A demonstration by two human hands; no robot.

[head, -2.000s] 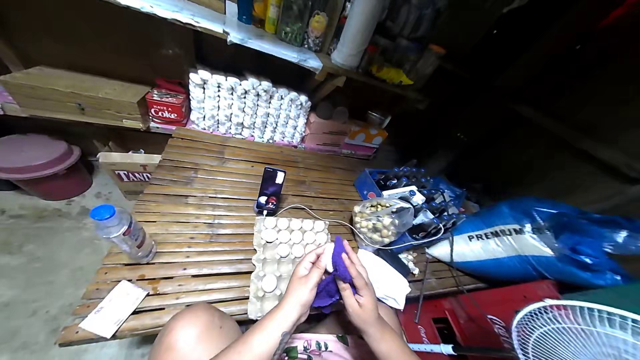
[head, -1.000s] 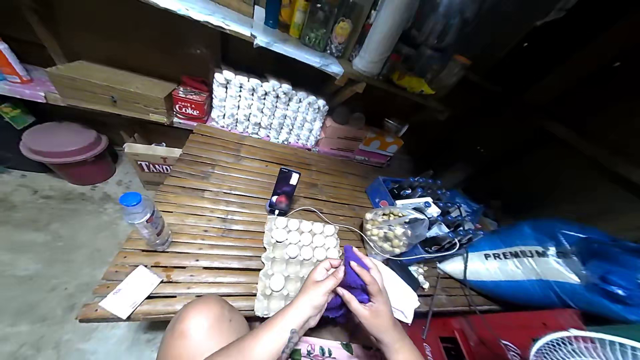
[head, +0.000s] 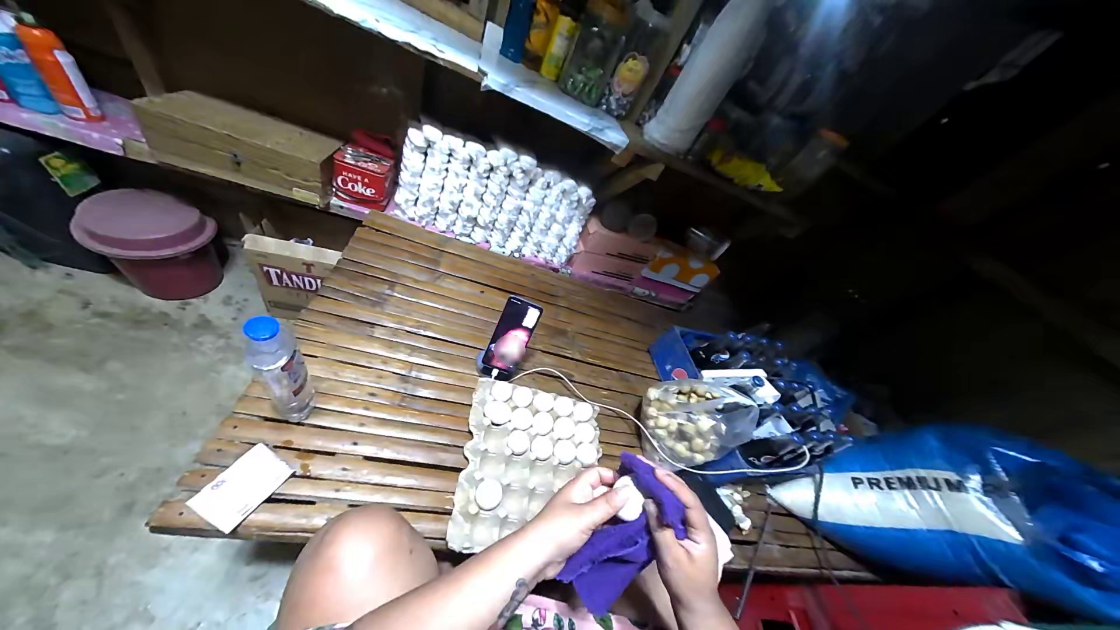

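Observation:
Between the fingers of my left hand [head: 584,516] is a white egg [head: 628,499]. My right hand [head: 687,538] grips a purple cloth [head: 612,560], which touches the egg's right side and hangs down over my lap. Just left of my hands, a pulp egg tray [head: 516,472] lies on the bamboo-slat table; white eggs fill much of its far part and one egg [head: 488,494] sits apart nearer me. Behind the tray a smartphone [head: 513,337] leans upright with its screen lit and a white cable [head: 612,407] plugged in.
A plastic bag of small round tan items [head: 691,424] and a blue crate of bottles [head: 674,350] stand right of the tray. A water bottle [head: 284,376] and white paper [head: 240,487] lie left. A blue-and-white sack [head: 927,490] is far right; the table edge [head: 341,516] is near my knees.
The egg shows more between my hands now than one second ago, with the cloth drawn to its right side. The view has shifted somewhat.

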